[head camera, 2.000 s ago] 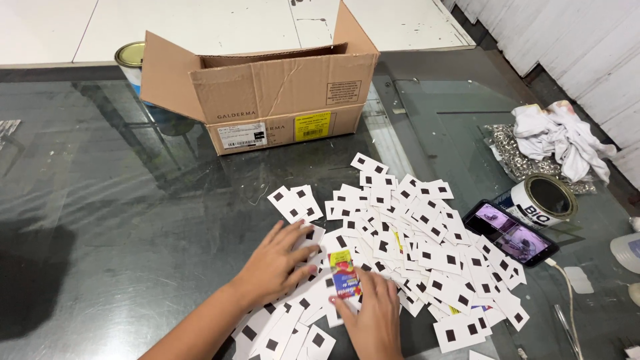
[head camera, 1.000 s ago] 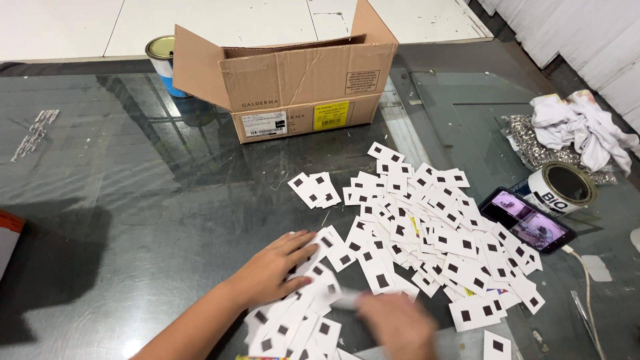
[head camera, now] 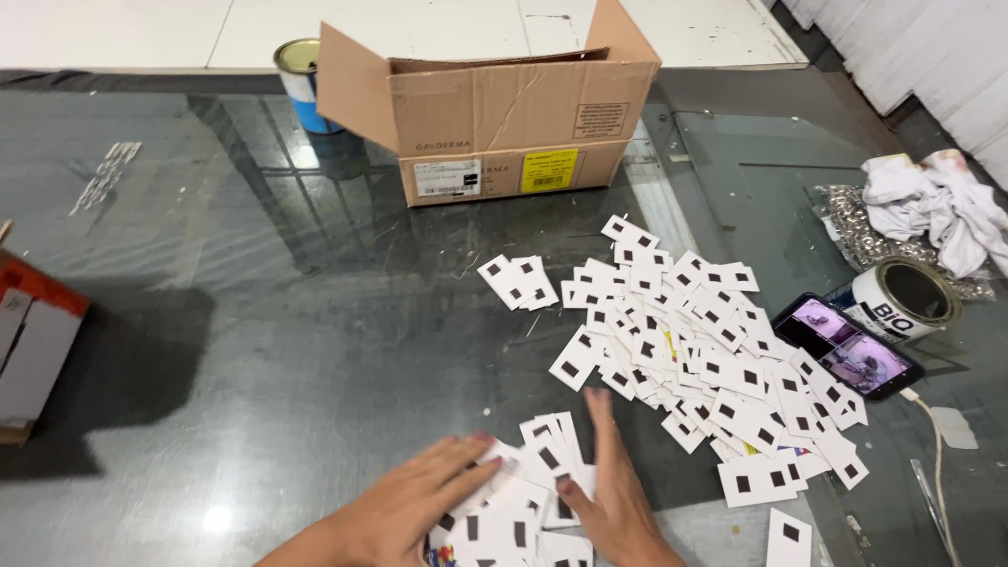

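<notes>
Many white cards with dark squares lie in a spread pile right of centre on the glass tabletop. Nearer me is a second, smaller heap of the same cards. My left hand rests flat over the left side of that heap, fingers stretched. At its right side stands my right hand, edge down, thumb apart and touching the cards. Neither hand is closed on a card. A few cards lie apart above, and a single card lies at the lower right.
An open cardboard box stands at the back beside a blue-and-white can. On the right are a phone, its cable, another can, a bag of metal pieces and white cloth. An orange-and-white box sits at left.
Two seconds ago my right hand held a colourful printed card; it now stands beside the near heap. The near cards have been drawn together, apart from the large pile. The view has shifted somewhat.
</notes>
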